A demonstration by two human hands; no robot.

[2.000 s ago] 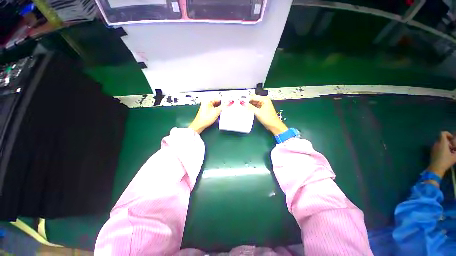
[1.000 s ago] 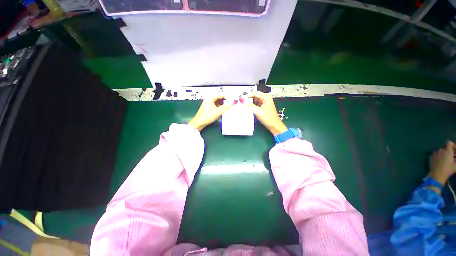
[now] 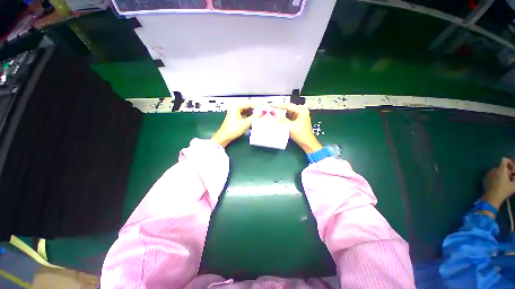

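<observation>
A white release liner [image 3: 269, 134], palm-sized, hangs between my two hands near the bench's white edge strip. Its lower end is a little above or on the green mat; I cannot tell which. My left hand [image 3: 236, 124] grips its upper left side. My right hand [image 3: 298, 125], with a blue band on the wrist, grips its upper right side. Pinkish-red spots show at the fingertips on the liner's upper part. Any small adhesive piece there is too small to make out.
Tall black foam tray stack [image 3: 62, 152] at left. An upright white board [image 3: 237, 56] stands behind the white edge strip [image 3: 350, 103], which bears black specks. A silvery-white cluster [image 3: 317, 129] lies right of my right hand. A person's hand [image 3: 499, 182] and blue sleeve are at far right.
The liner's lower edge has risen slightly and tilted. My right fingers have shifted a little inward over its top. Both hands still hold it in the same place.
</observation>
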